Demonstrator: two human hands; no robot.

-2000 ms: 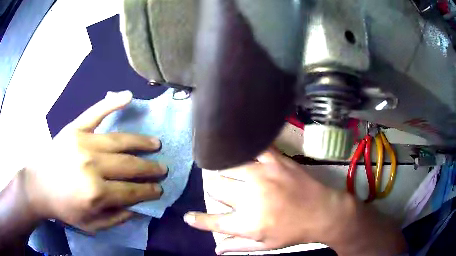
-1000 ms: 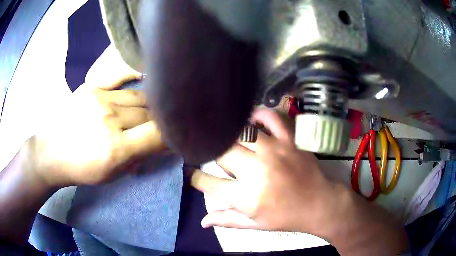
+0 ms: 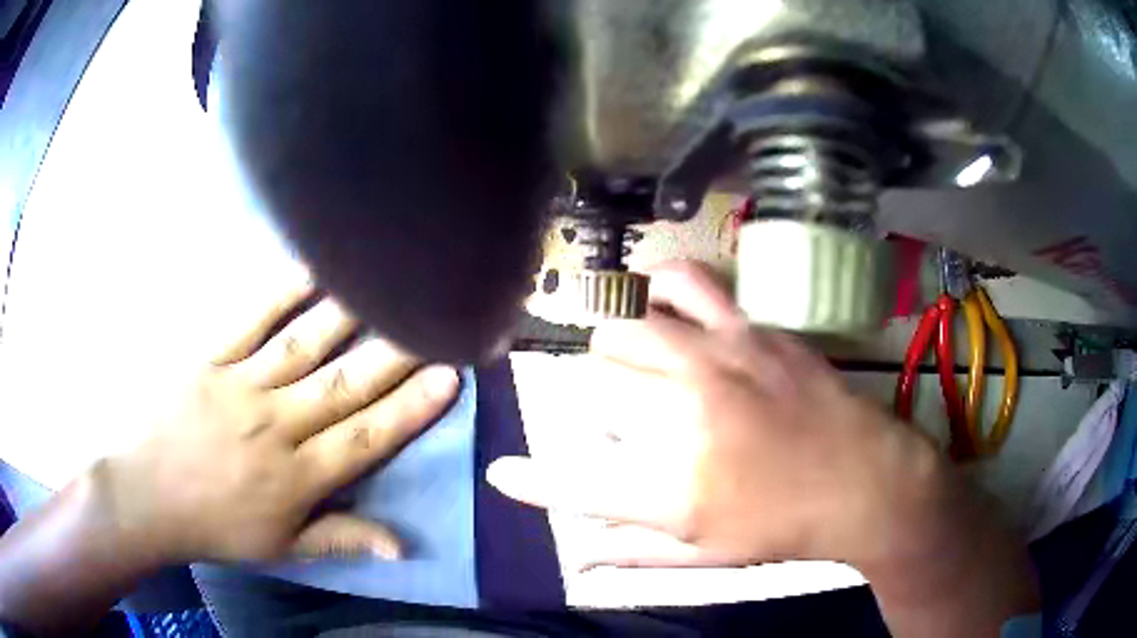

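Observation:
A pale blue-grey piece (image 3: 430, 517) lies on a dark fabric panel (image 3: 518, 548) at the table's front edge, both running up under the sewing machine head. My left hand (image 3: 306, 418) lies flat on the blue-grey piece, fingers spread and gripping nothing. My right hand (image 3: 736, 436) rests right of the dark panel, fingertips near the machine's brassy lower dial (image 3: 614, 294); some fingers are hidden behind the cream tension dial (image 3: 817, 277). A large dark curved shape (image 3: 387, 162) hides the needle and presser foot.
Scissors with red and orange-yellow handles (image 3: 958, 374) lie right of the machine. Pale pink and blue scraps (image 3: 1082, 461) hang at the far right. The white table (image 3: 112, 274) curves along the left. Part of a blue basket (image 3: 175, 623) shows at the lower left.
The dark panel and blue-grey piece have moved; less of the panel shows at upper left. My left hand has moved lower and flattened out. The machine appears shifted left and up in the view.

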